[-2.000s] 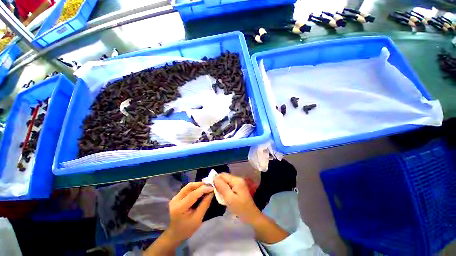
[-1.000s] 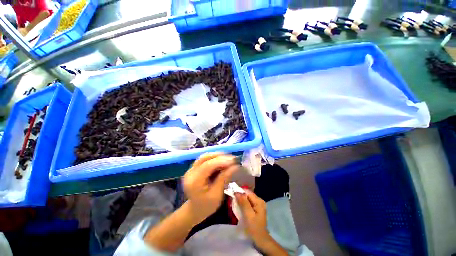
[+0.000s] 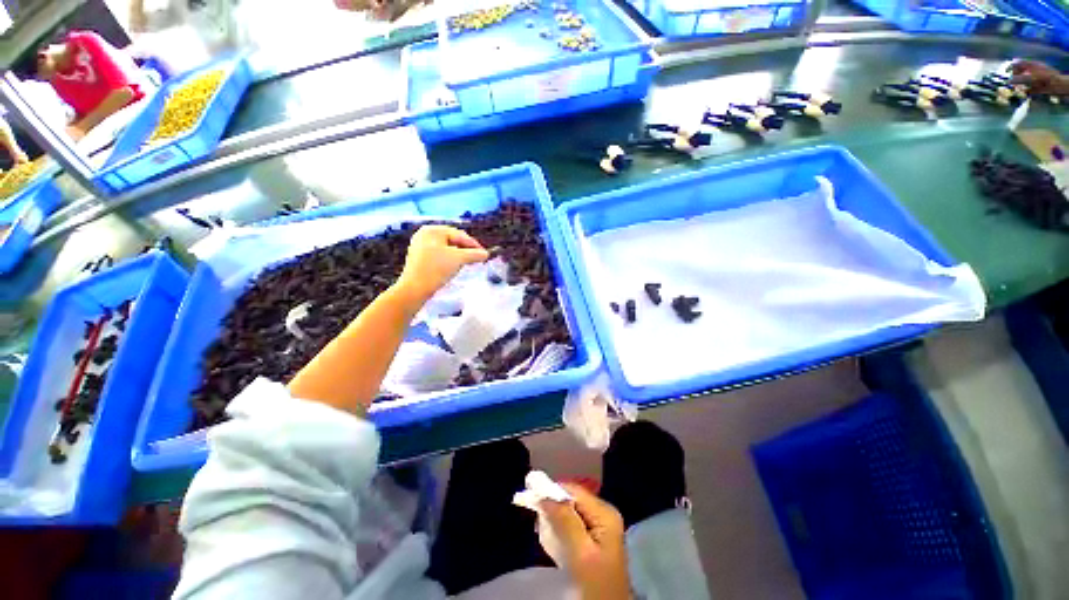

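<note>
My left hand [image 3: 440, 257] reaches over the full blue tray [image 3: 352, 409], fingertips together at the heap of small dark moulded parts [image 3: 352, 272]; whether they pinch a part cannot be told. My right hand [image 3: 586, 537] is above my lap, closed on a crumpled white wiping cloth [image 3: 544, 491]. White liner patches [image 3: 471, 319] show among the parts. The receiving tray [image 3: 750, 375], right of the full tray, has a white liner [image 3: 762, 270] with a few dark parts [image 3: 686, 308] at its left side.
A narrow blue tray [image 3: 143, 352] with dark parts and a red stick stands at far left. Part-built black-and-beige figures [image 3: 742, 118] lie behind. A blue crate [image 3: 873, 492] is below right. Stacked blue trays [image 3: 551, 87] and a person in red [image 3: 92, 76] are opposite.
My left hand has moved from beside the cloth up into the full tray. My right hand stays low with the cloth. The dark cluster in the receiving tray looks slightly larger. The view has shifted upward.
</note>
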